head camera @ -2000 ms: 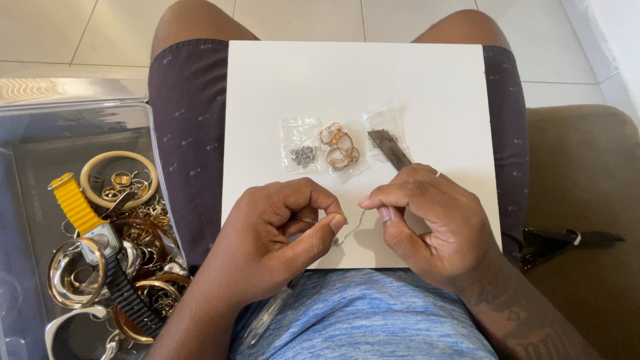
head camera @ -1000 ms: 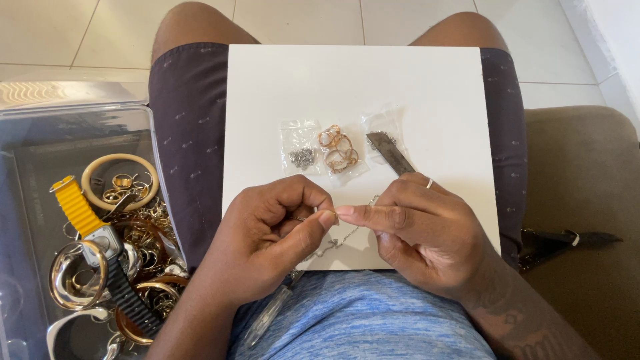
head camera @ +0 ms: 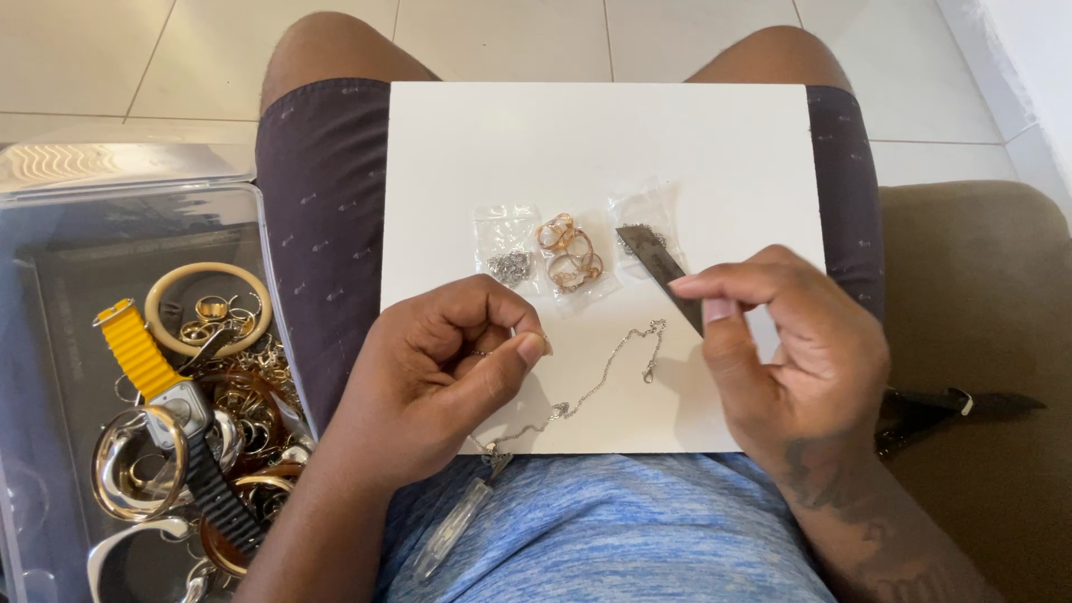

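Note:
My left hand (head camera: 456,377) pinches something thin between thumb and forefinger, probably the end of a chain; its fingers hide most of it. A fine silver-coloured chain (head camera: 599,385) with a lobster clasp lies on the white board (head camera: 469,134), running down to the board's lower edge. My right hand (head camera: 787,360) is raised at the right, thumb and forefinger near a dark flat blade-like strip (head camera: 657,268); whether they touch it I cannot tell. Beyond the hands lie small clear bags, one with silver chain (head camera: 509,266), one with gold-coloured rings (head camera: 569,255), one partly under the strip.
At the left an open plastic box (head camera: 260,251) holds bangles, rings and a smartwatch with a yellow and black strap (head camera: 138,347). A clear-handled tool (head camera: 452,529) rests on the blue shirt. A black item (head camera: 938,410) lies on the brown seat at the right.
My right hand has moved away from my left hand, to the right. The chain, largely hidden by the hands before, now lies in view on the board with its clasp.

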